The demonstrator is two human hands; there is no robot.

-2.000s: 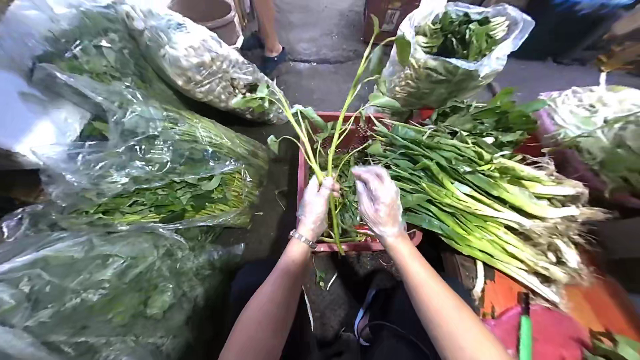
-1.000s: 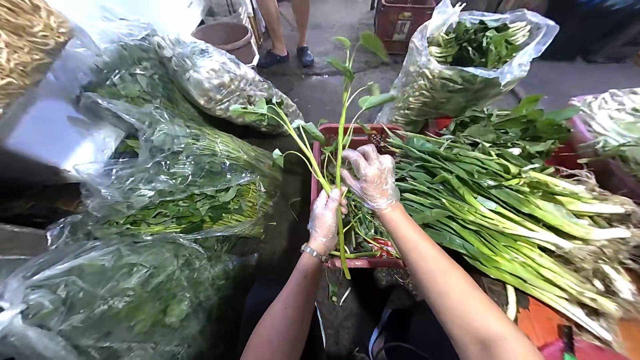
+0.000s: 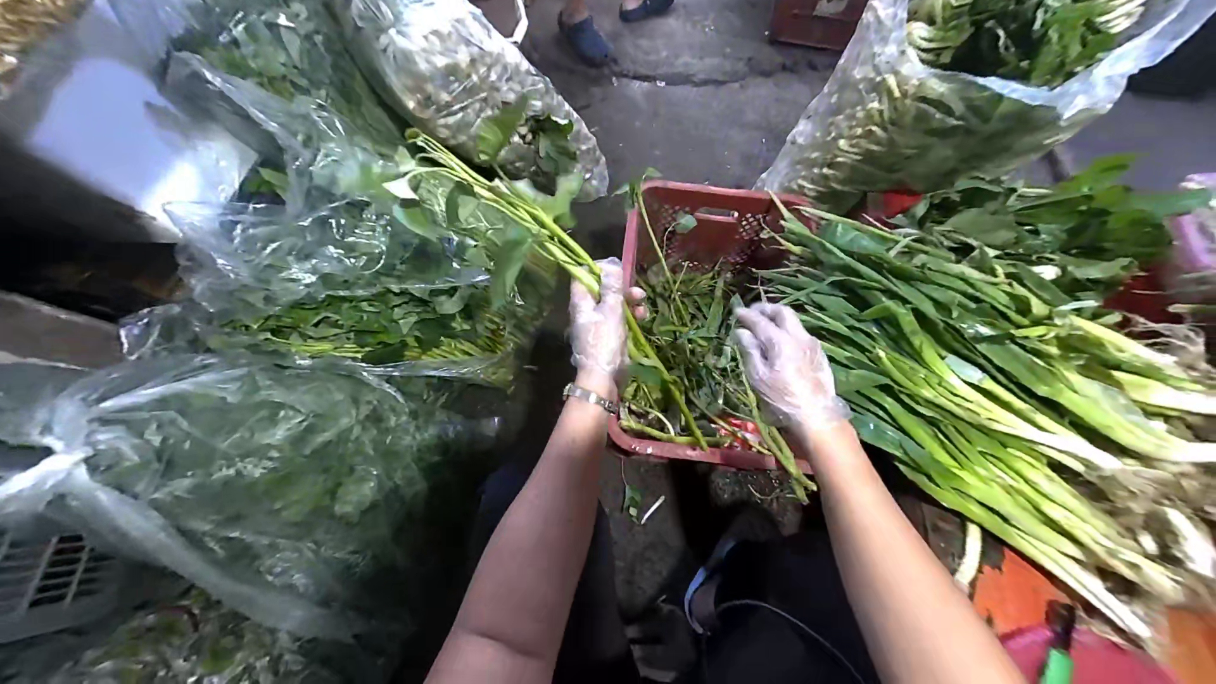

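Note:
My left hand [image 3: 600, 318], in a clear plastic glove, grips several long green leafy stems [image 3: 532, 223] over the left side of a red plastic crate [image 3: 622, 439]. Their leaves point to the upper left and the cut ends hang down over the crate. My right hand [image 3: 784, 366], gloved too, is above the crate's right side with its fingers bent down beside a loose stem [image 3: 774, 446]; whether it grips that stem I cannot tell. Trimmed stems and leaves [image 3: 708, 304] lie inside the crate.
Clear plastic bags of greens [image 3: 256, 465] fill the left side. A pile of long-leaved green onions [image 3: 988, 380] with roots lies at right. A bag of leafy vegetables [image 3: 902, 123] stands behind. At lower right is a green-handled tool [image 3: 1057, 655]. A person's shoes [image 3: 586, 40] show at the top.
My left hand has tilted the stems over to the left; they stood nearly upright before. My right hand has moved away from them and down over the crate.

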